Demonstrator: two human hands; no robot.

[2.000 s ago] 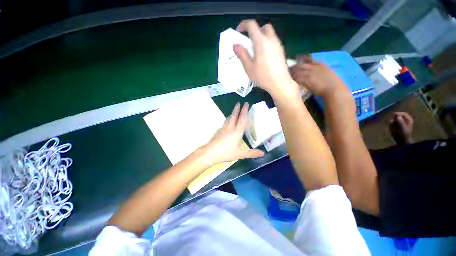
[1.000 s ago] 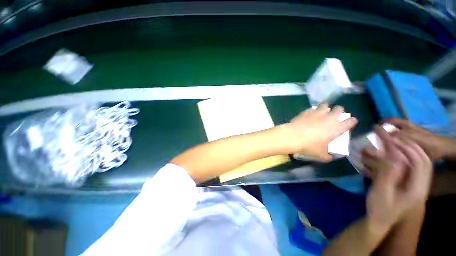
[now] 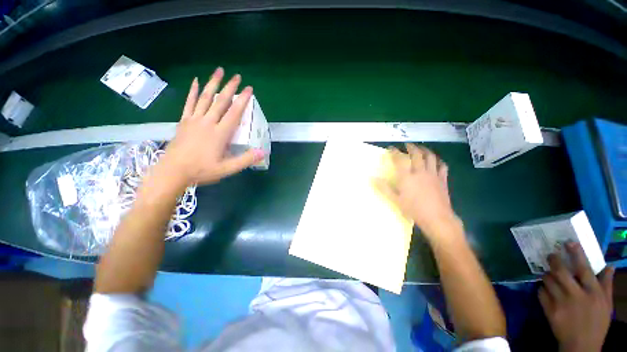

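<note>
A white product box (image 3: 258,130) stands across the pale metal strip at centre left. My left hand (image 3: 210,141) is spread over its left side, with the thumb against its lower front; whether it grips the box is not clear. The sticker sheet (image 3: 347,213), white with a yellowish right edge, lies tilted on the dark green bench. My right hand (image 3: 417,184) is slightly blurred and rests on the sheet's upper right edge, fingers pointing up. Any sticker at its fingertips is too small to tell.
A white box (image 3: 505,130) stands on the strip at right. Another person's hand (image 3: 577,295) touches a box (image 3: 560,240) beside the blue scale (image 3: 605,179). White cords in a clear bag (image 3: 75,199) lie at left. Two white boxes (image 3: 135,82) (image 3: 16,110) are on the belt.
My left hand has moved left from the boxes to a box near the cords. My right hand has moved from the neighbour's side onto the sheet, which is now turned. The view has shifted.
</note>
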